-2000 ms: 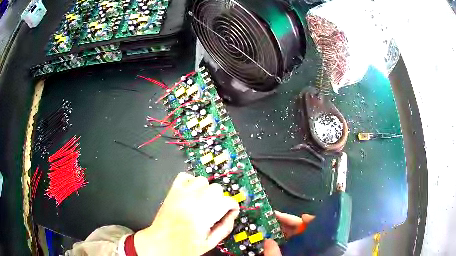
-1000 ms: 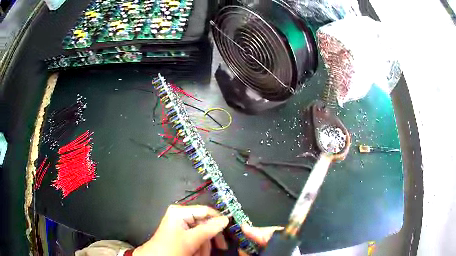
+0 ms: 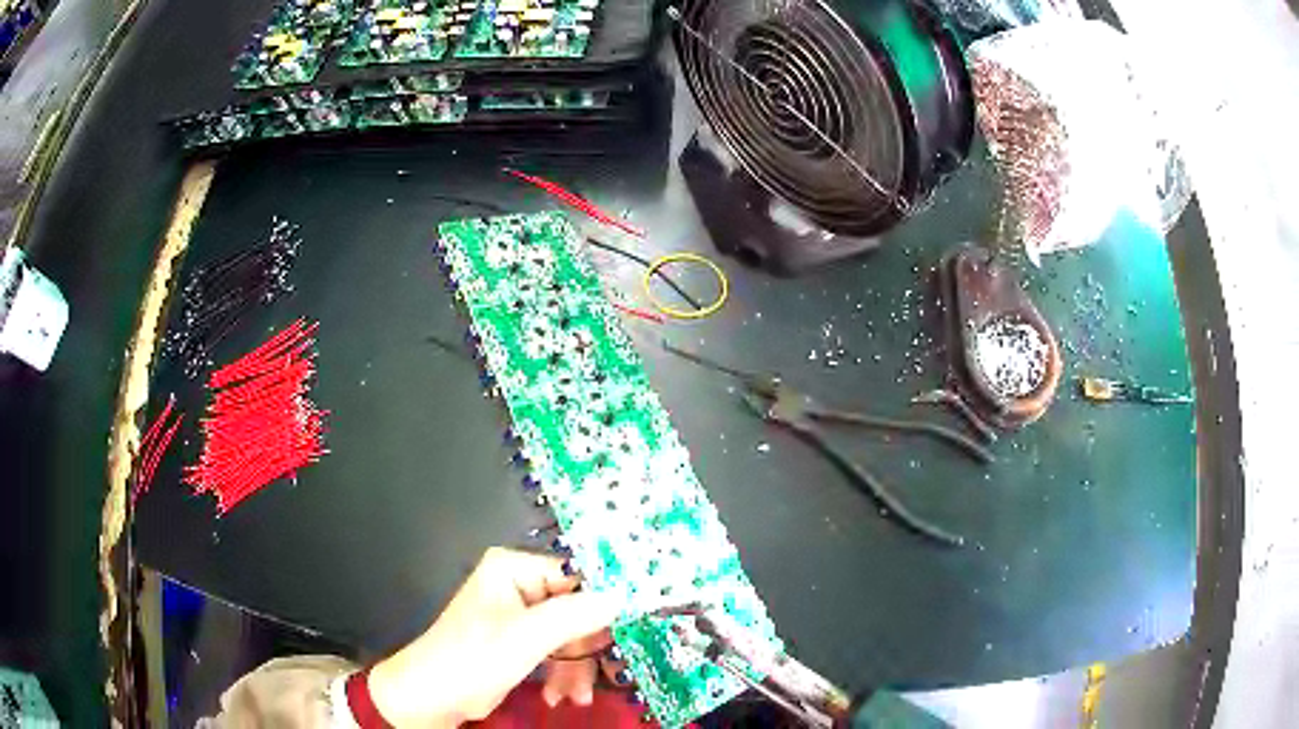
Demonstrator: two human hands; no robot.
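The board strip [image 3: 598,413] is tilted up from lower right to upper left with its green solder side showing; its component side is hidden. My left hand [image 3: 492,634] is closed on its lower left edge, with some fingers under or behind the board. The soldering iron [image 3: 776,669] comes in from the bottom right, its metal barrel over the lower part of the board; whether the tip touches is blurred. My right hand is not visible; only the start of the dark iron handle shows at the bottom edge.
Red wires [image 3: 257,420] and black wires [image 3: 235,292] lie at left. Stacked board panels [image 3: 413,100] and a fan [image 3: 826,114] stand behind. Pliers [image 3: 855,427], a yellow ring [image 3: 687,285], a dish of solder bits [image 3: 1009,356] and a plastic bag [image 3: 1083,135] lie to the right.
The board has turned over from component side up, through on edge, to solder side up. The iron has moved from the dish onto the board. My right hand has left the picture.
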